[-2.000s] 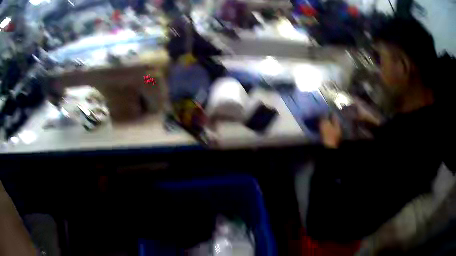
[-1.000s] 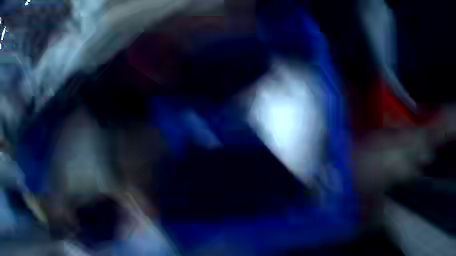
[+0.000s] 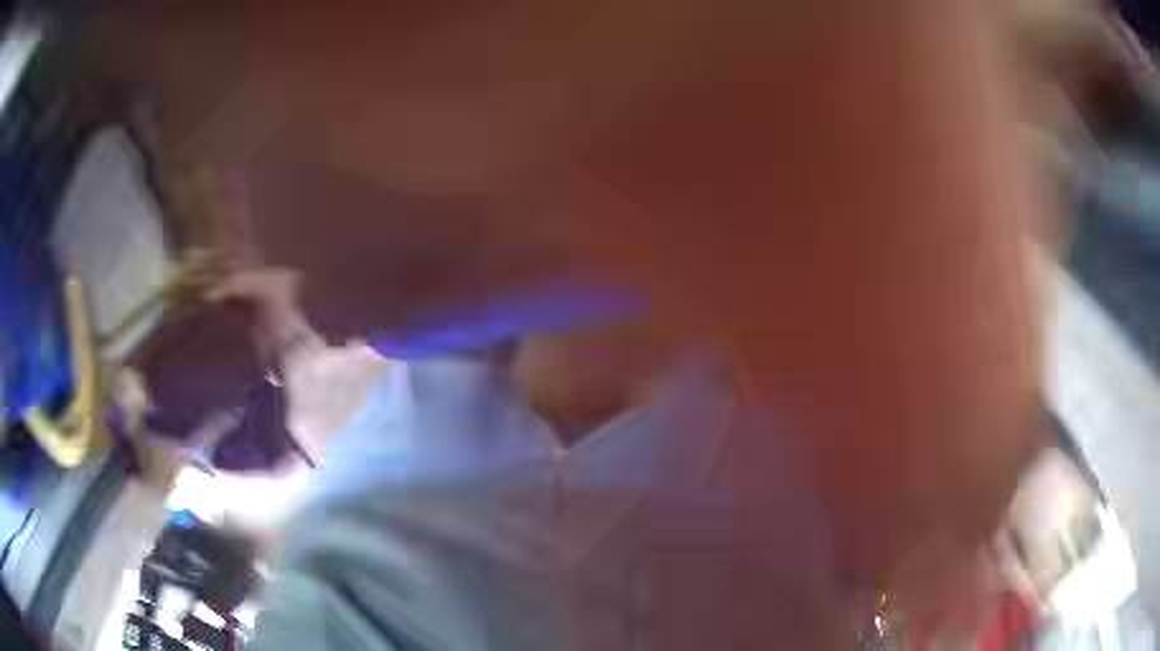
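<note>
A large blurred patch of skin, apparently a hand (image 3: pixel 865 254) very close to the lens, covers the top and right centre of the view. I cannot tell whether it is my left or my right hand, and its fingers cannot be made out. A blurred blue-violet strip (image 3: pixel 509 321) shows at its lower edge. Below it is a light blue-grey garment (image 3: pixel 420 509) with an open collar and a front seam or zip. No sewing work can be recognised.
A dark purple shape (image 3: pixel 210 382) is at the left, beside a curved yellow thing (image 3: pixel 83 420) and a blue area (image 3: pixel 32 305). A bright patch with black shapes (image 3: pixel 191 572) is at the lower left. A red spot (image 3: pixel 1005 621) is at the lower right.
The view has swung away from the table, the other person and the blue basket to a close garment. Blurred skin now covers much of the picture.
</note>
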